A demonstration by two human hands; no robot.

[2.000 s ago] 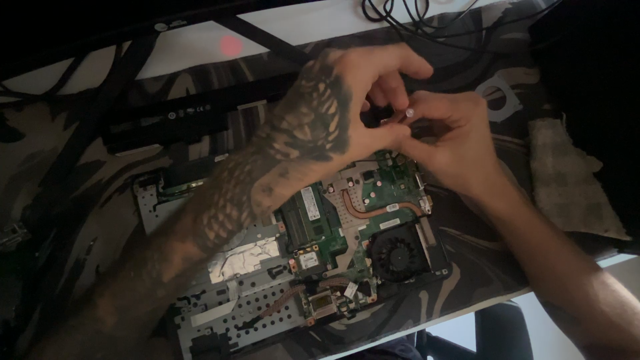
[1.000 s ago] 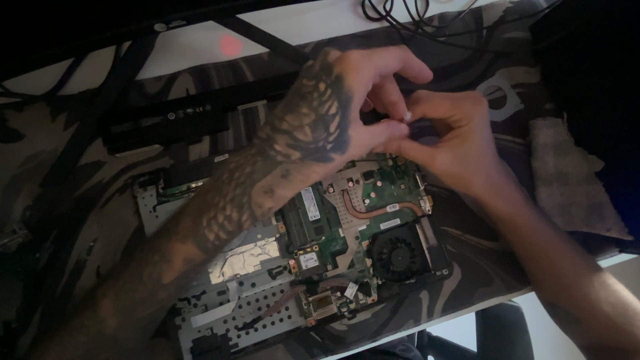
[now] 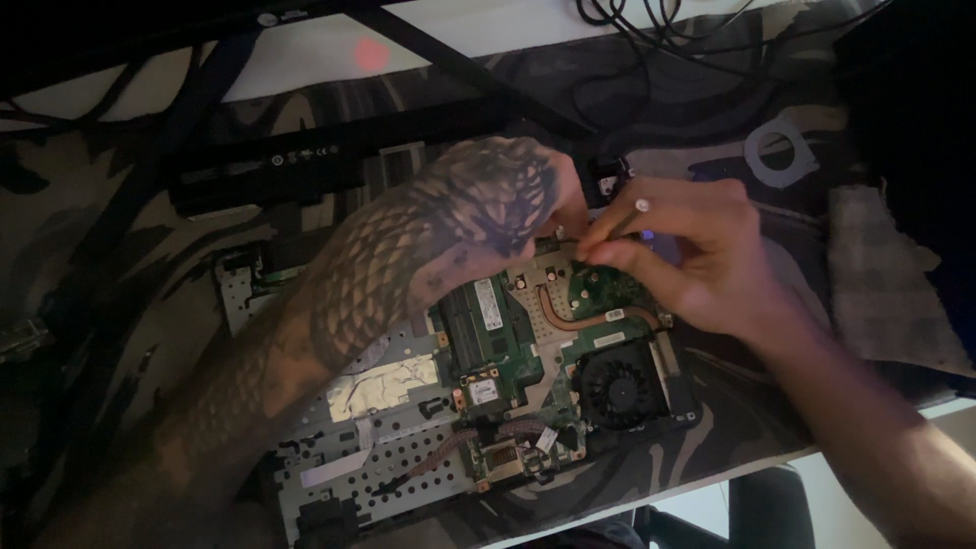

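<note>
My right hand (image 3: 686, 252) pinches a thin, rod-like tool (image 3: 631, 219) with a pale round end, over the upper edge of an opened laptop base. Beside it, almost touching its fingertips, my tattooed left hand (image 3: 496, 202) reaches down to the same edge; its fingertips are largely hidden, and whether they hold anything cannot be told. Below the hands lie a green circuit board (image 3: 518, 366), a copper heat pipe (image 3: 564, 322), a black cooling fan (image 3: 621, 389) and a memory module (image 3: 489, 305). The perforated metal chassis (image 3: 427, 465) extends to the left, partly under my left forearm.
A black laptop battery (image 3: 267, 171) lies behind the chassis. A small dark part with metal (image 3: 610, 177) sits just beyond my right hand. At the right are a pale ring-shaped piece (image 3: 779, 151) and a grey cloth (image 3: 884, 282). Black cables (image 3: 671, 30) run along the back.
Both hands have come down from above the laptop's far edge to the upper edge of its board. The tool's thin shaft now shows in my right hand.
</note>
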